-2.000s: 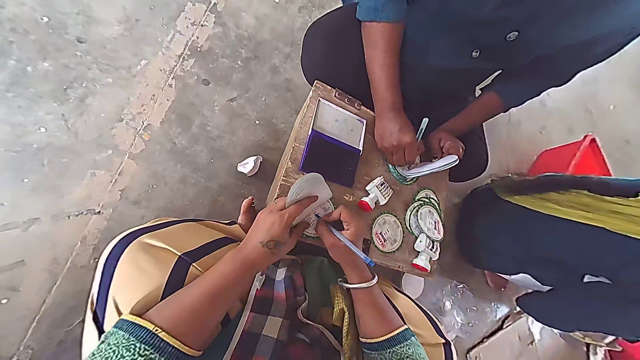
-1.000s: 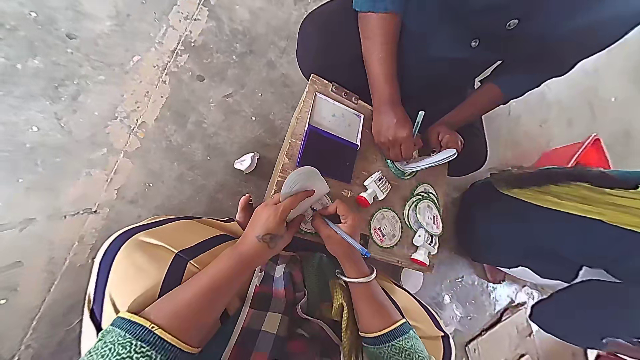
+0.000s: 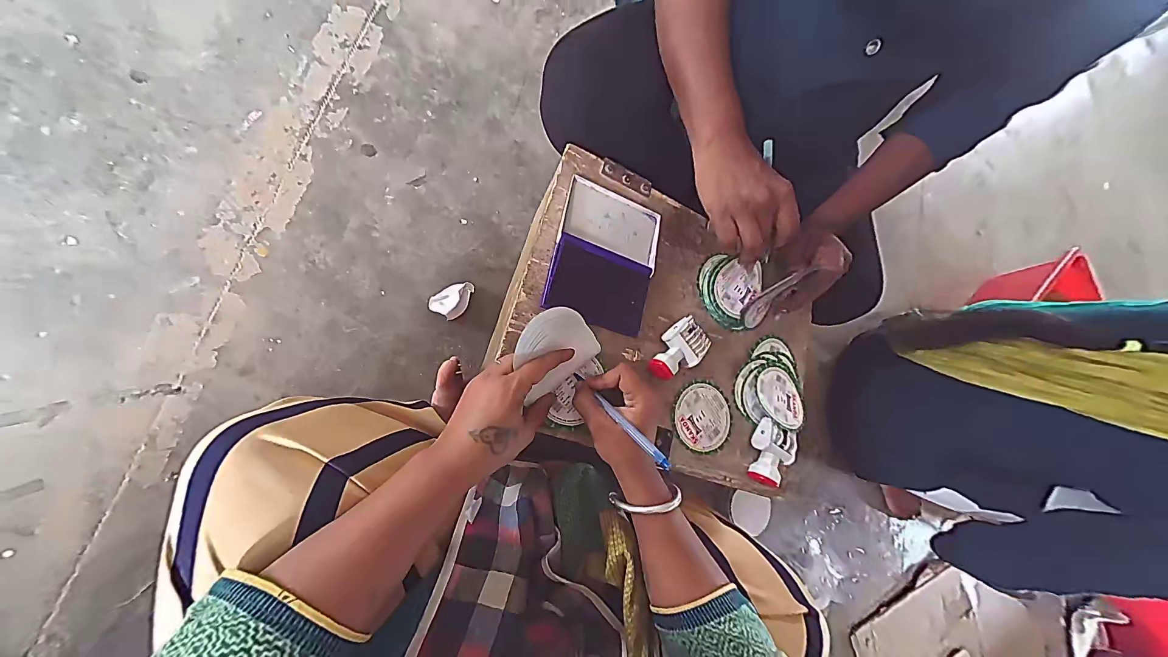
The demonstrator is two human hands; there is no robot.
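My left hand (image 3: 497,401) holds a stack of round white paper labels (image 3: 555,339), its fingers across the lower edge. A blue pen (image 3: 634,431) is gripped in my right hand (image 3: 620,406), its tip at a round printed label (image 3: 568,397) beside the stack. To the right of my right hand lie a round green-edged label (image 3: 702,417) and a white self-inking number stamp with a red end (image 3: 680,347). A second such stamp (image 3: 772,452) touches a pile of green-edged labels (image 3: 778,394). An open ink pad (image 3: 598,283) with a purple lid lies beyond my left hand.
All this is on a low wooden board (image 3: 525,301). Across it a person's hands (image 3: 748,196) hold a pen and labels over another green-edged pile (image 3: 725,292). Another seated person is at the right, near a red container (image 3: 1040,281). A crumpled white scrap (image 3: 451,299) lies on the floor.
The other person's hands have moved apart from their writing pose, and the labels they hold are tilted, with the green-edged pile beneath more exposed. My hands stay nearly in place.
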